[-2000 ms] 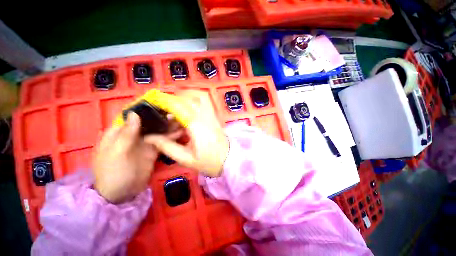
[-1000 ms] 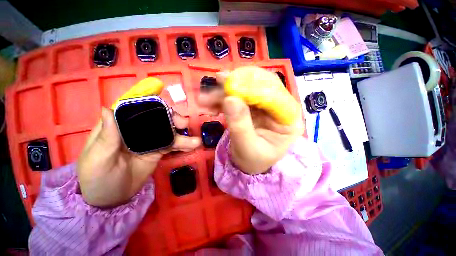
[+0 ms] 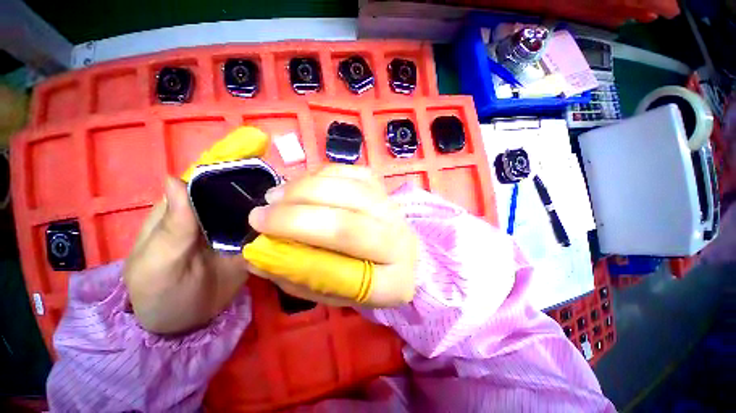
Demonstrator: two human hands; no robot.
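Observation:
My left hand (image 3: 181, 262), with a yellow finger cot, holds a smartwatch body (image 3: 226, 206) by its edges, glossy black screen up, silver rim. My right hand (image 3: 339, 238), with a yellow finger cot on one finger, reaches over the watch, its fingertips at the screen's right side. Whether it pinches anything there is hidden. The foam tray (image 3: 121, 185) lies below both hands, with watch bodies in some pockets, such as one screen-down at the left (image 3: 64, 245) and one at the upper middle (image 3: 345, 142). A white slip (image 3: 290, 148) lies on the tray.
Right of the tray, a record sheet (image 3: 557, 266) bears another watch body (image 3: 513, 165), a blue pen (image 3: 512, 209) and a black marker (image 3: 552, 211). Behind are a blue bin (image 3: 476, 85) and a calculator (image 3: 597, 56). A white boxy device (image 3: 633, 185) stands further right.
Since one second ago, my right hand has moved left and down from the tray's pockets onto the watch. My left hand still holds the watch. A watch body now shows in the upper middle pocket.

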